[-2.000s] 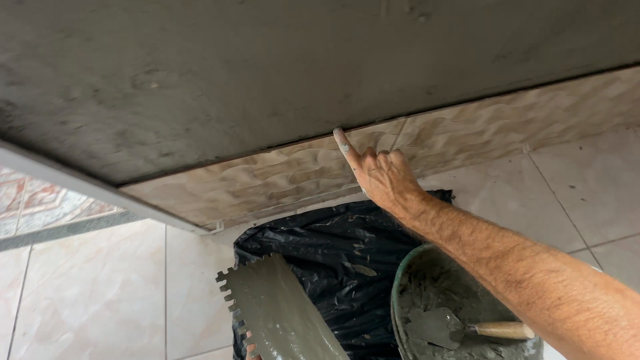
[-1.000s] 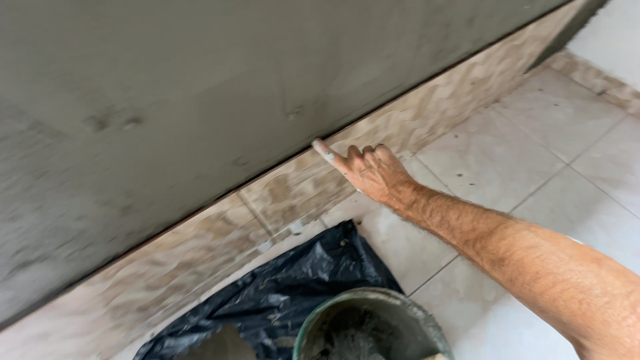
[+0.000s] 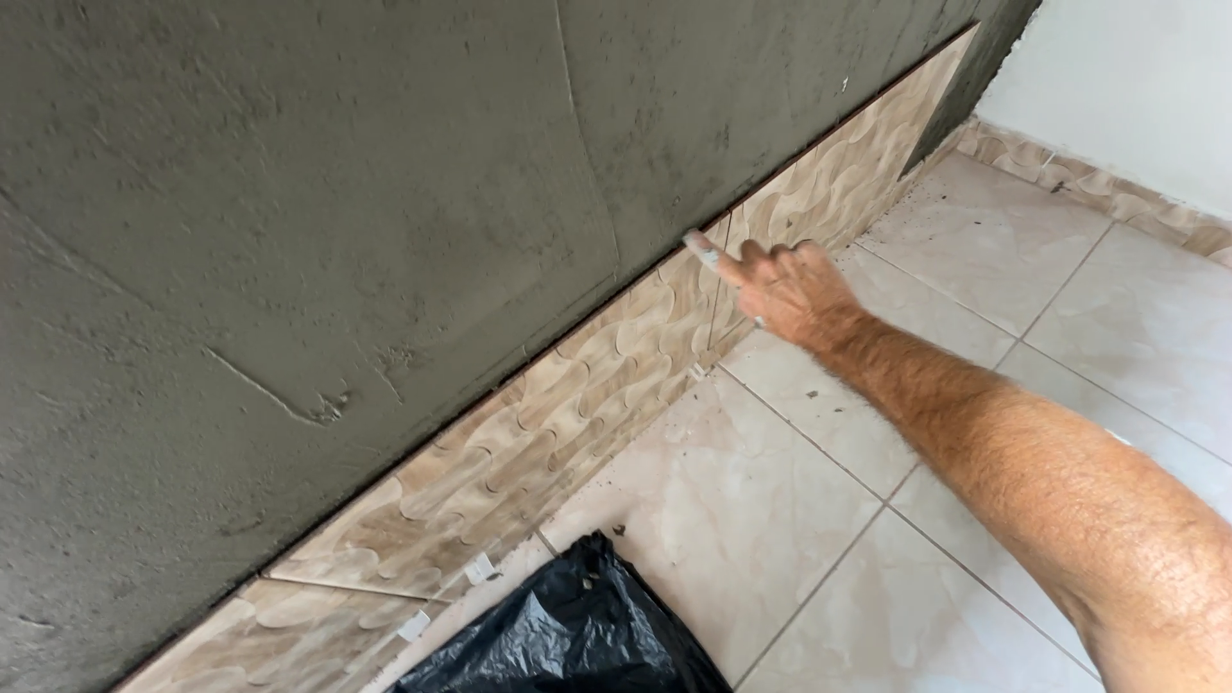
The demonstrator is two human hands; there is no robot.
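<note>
My right hand (image 3: 784, 284) comes in from the right with its index finger stretched out and the other fingers curled, holding nothing. The fingertip, smeared with pale paste, rests at the top edge of a row of beige wave-patterned wall tiles (image 3: 616, 337), just left of a joint between two tiles. Directly above the tiles the wall carries a grey cement coat (image 3: 385, 192) with ridges and small pits. My left hand is out of the frame.
A black plastic sheet (image 3: 568, 626) lies on the pale floor tiles (image 3: 712, 491) at the bottom. White plastic spacers (image 3: 414, 626) stick out under the wall tiles. At the upper right a white wall (image 3: 1136, 87) meets a patterned skirting (image 3: 1126, 197).
My right hand has moved rightward along the tile row's top edge, index finger still extended. The view has swung right; the bucket and the notched trowel seen earlier are out of frame.
</note>
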